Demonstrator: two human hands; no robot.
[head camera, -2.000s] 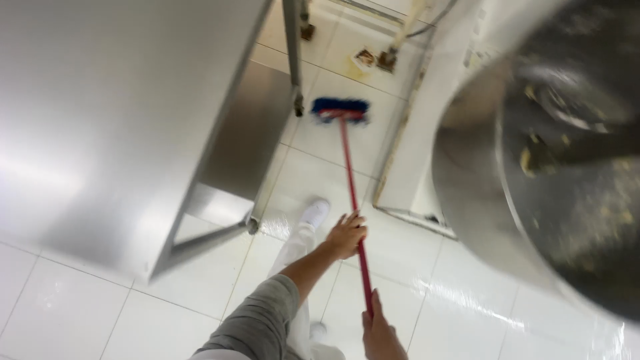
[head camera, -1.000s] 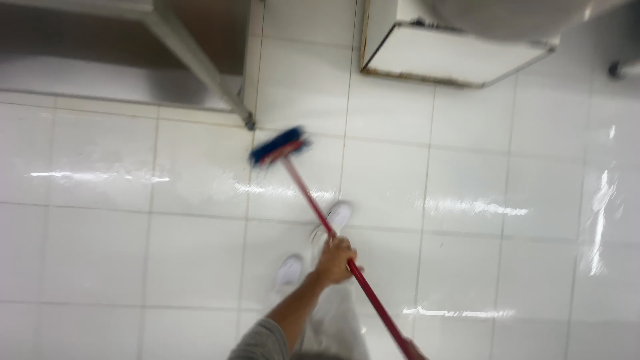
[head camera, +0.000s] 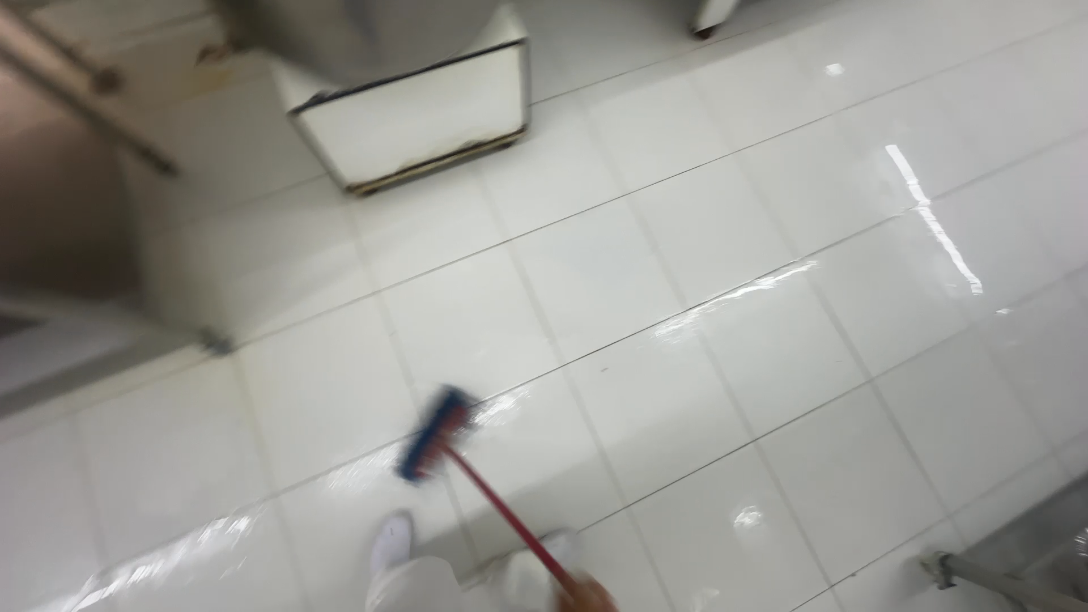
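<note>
A push broom with a blue-bristled, red-backed head (head camera: 435, 433) is on the white tiled floor, and its red handle (head camera: 510, 514) slants down to the right. At the bottom edge, the hand closed around the handle appears to be my left hand (head camera: 586, 595), only partly in view. My right hand is out of view. The broom head is blurred, just ahead of my white shoes (head camera: 391, 540).
A white box-like base (head camera: 416, 119) with dark, worn edges stands under a large metal vessel (head camera: 374, 34) at the upper left. A steel table leg (head camera: 212, 340) is at left. Another metal leg (head camera: 943, 568) stands at lower right. The glossy tiles (head camera: 646, 314) carry light reflections.
The view has swung right, over more open floor. The broom head was beside the table leg one second ago and is now farther from it. My right hand, visible two seconds ago, has left view.
</note>
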